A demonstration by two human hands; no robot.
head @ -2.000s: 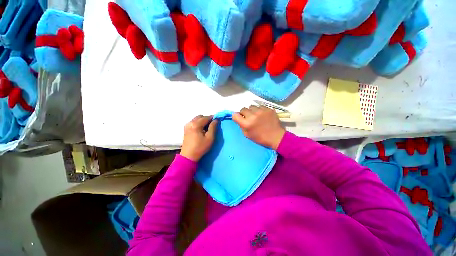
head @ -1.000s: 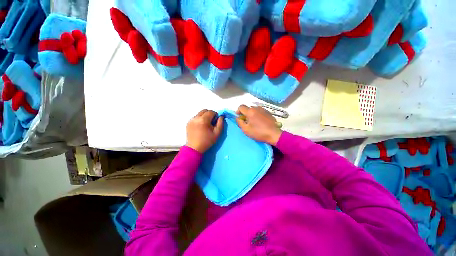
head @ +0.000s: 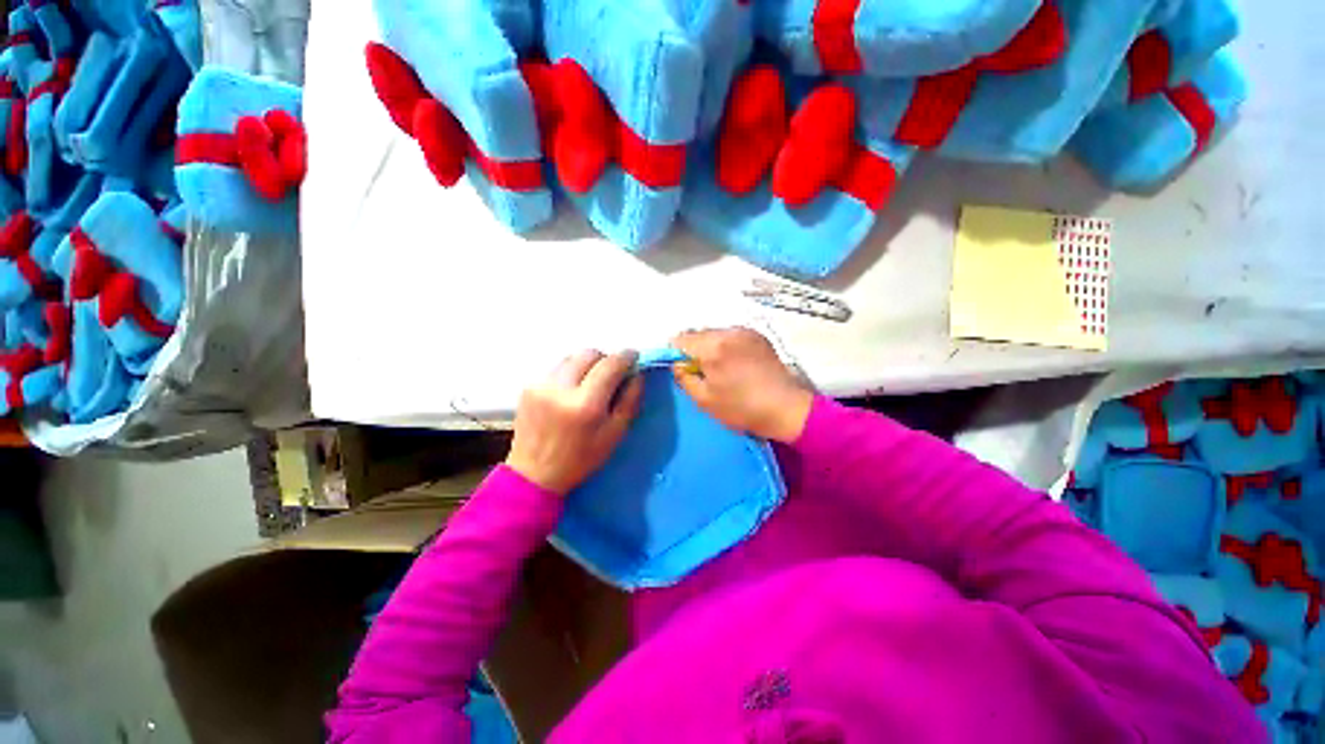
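A light blue plush lid (head: 676, 487) is held at the table's front edge, its plain inner face towards me and its lower part over my lap. My left hand (head: 576, 419) pinches its top rim on the left. My right hand (head: 744, 384) pinches the same rim just to the right. A small yellow thing (head: 689, 366) shows at my right fingertips; I cannot tell what it is. The fingers hide part of the rim. Silvery thread snips (head: 798, 300) lie on the white cloth above my right hand.
Plush lids with red bows (head: 618, 124) are heaped at the table's back. A pale yellow pad (head: 1003, 276) with a red-marked sheet lies right. A whitish sack (head: 233, 349) of lids is at left, another sack (head: 1083, 422) lower right. An open cardboard box (head: 247, 618) is lower left.
The view has shifted, so the table and left sack appear further right. Both hands still hold the rim. The yellow thing that stuck out beyond my right hand now shows only at its fingertips.
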